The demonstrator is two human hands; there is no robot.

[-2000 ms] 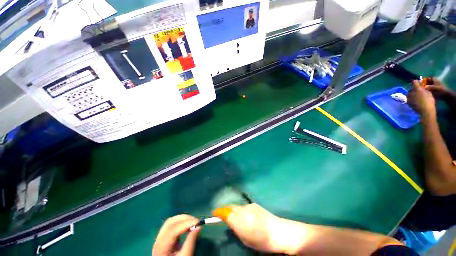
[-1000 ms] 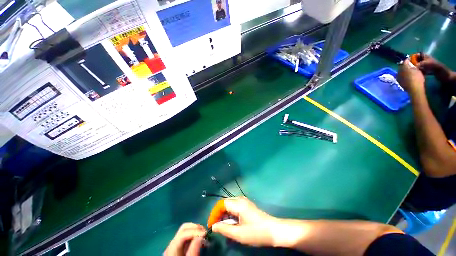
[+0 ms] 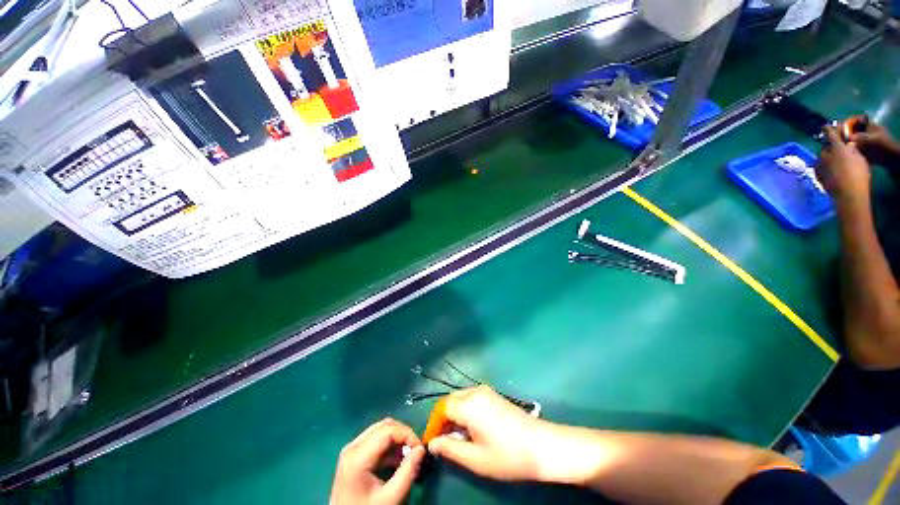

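Note:
My right hand [image 3: 484, 434] is closed around an orange hand tool [image 3: 436, 418], its working end hidden. My left hand [image 3: 380, 464] pinches a small white end piece [image 3: 406, 451] in its fingertips, close beside the right fingers. Thin black strands [image 3: 434, 396] fan out on the green bench beyond my right hand. A small white tip [image 3: 534, 407] shows just behind my right wrist. A white bar part [image 3: 632, 253] with black strands lies on the bench by the yellow line.
A dark metal-edged rail [image 3: 365, 312] crosses the bench, with a blue tray of white pieces [image 3: 567, 91] behind it. Instruction sheets [image 3: 227, 187] hang at upper left. Beyond the yellow tape [image 3: 730, 288] are another blue tray [image 3: 776, 209] and another person's arms [image 3: 857, 247].
Since two seconds ago, the white piece between my hands has given way to a small end piece at my left fingertips, and black strands now show beyond my right hand. The view has shifted.

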